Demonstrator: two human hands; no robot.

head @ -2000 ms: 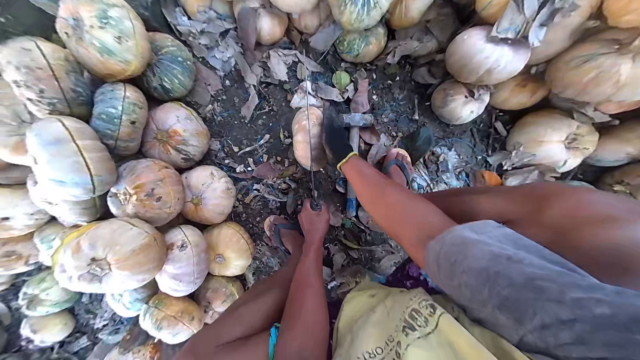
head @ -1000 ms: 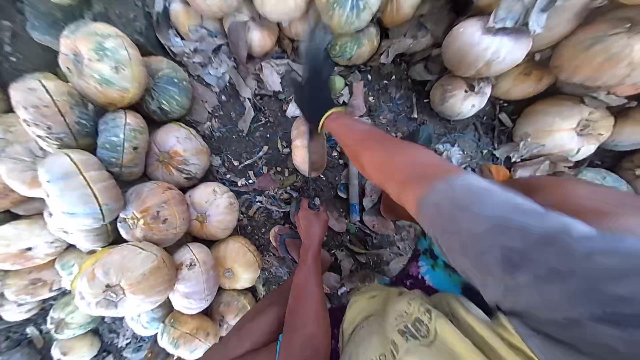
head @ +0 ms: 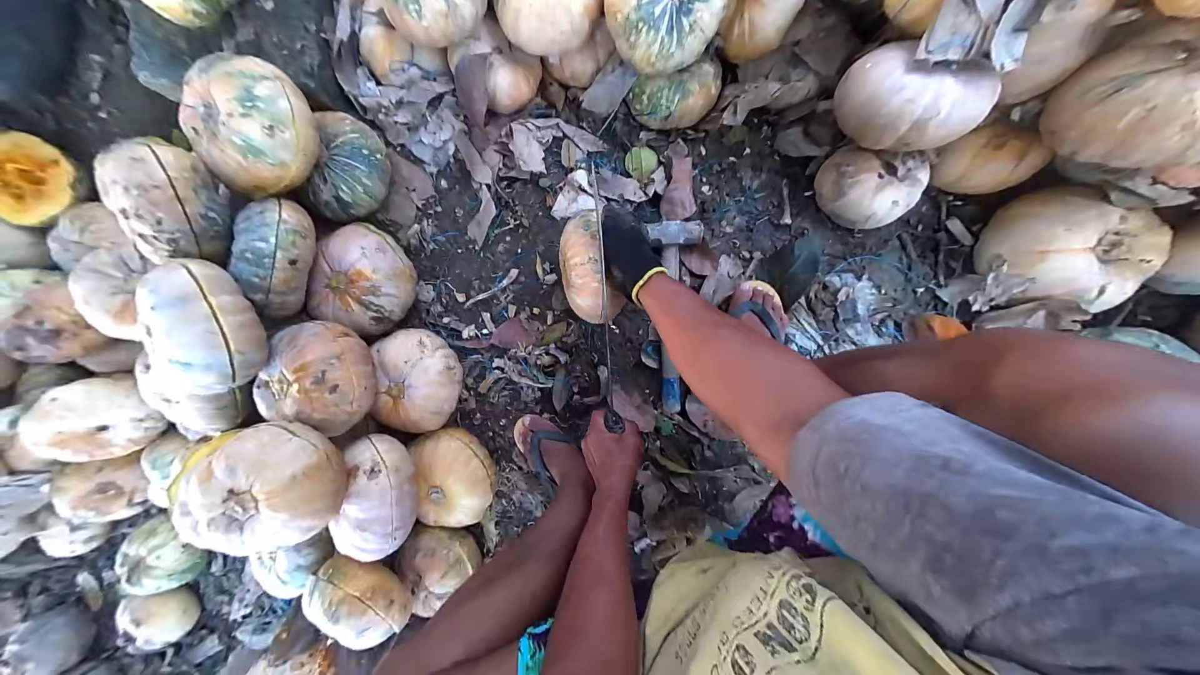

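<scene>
My left hand (head: 612,452) is closed on the dark handle of a long thin blade (head: 601,244), which points away from me over a pale orange pumpkin (head: 581,266) on the ground. On the pumpkin's right side rests my right hand (head: 630,253), in a black glove with a yellow cuff; its fingers are mostly hidden. Just right of that hand lies a hammer (head: 675,233) with a metal head and a blue-ended handle. Whether the blade has entered the rind I cannot tell.
Many pumpkins (head: 314,377) are heaped at the left, several with a dark line across them. More pumpkins (head: 914,96) lie at the far side and right. A cut pumpkin (head: 36,178) shows orange flesh at far left. Dry leaves and my sandalled feet (head: 757,309) are close by.
My right hand was blurred beyond the pumpkin a second ago; it has come back to the pumpkin's right side. The left hand still holds the handle.
</scene>
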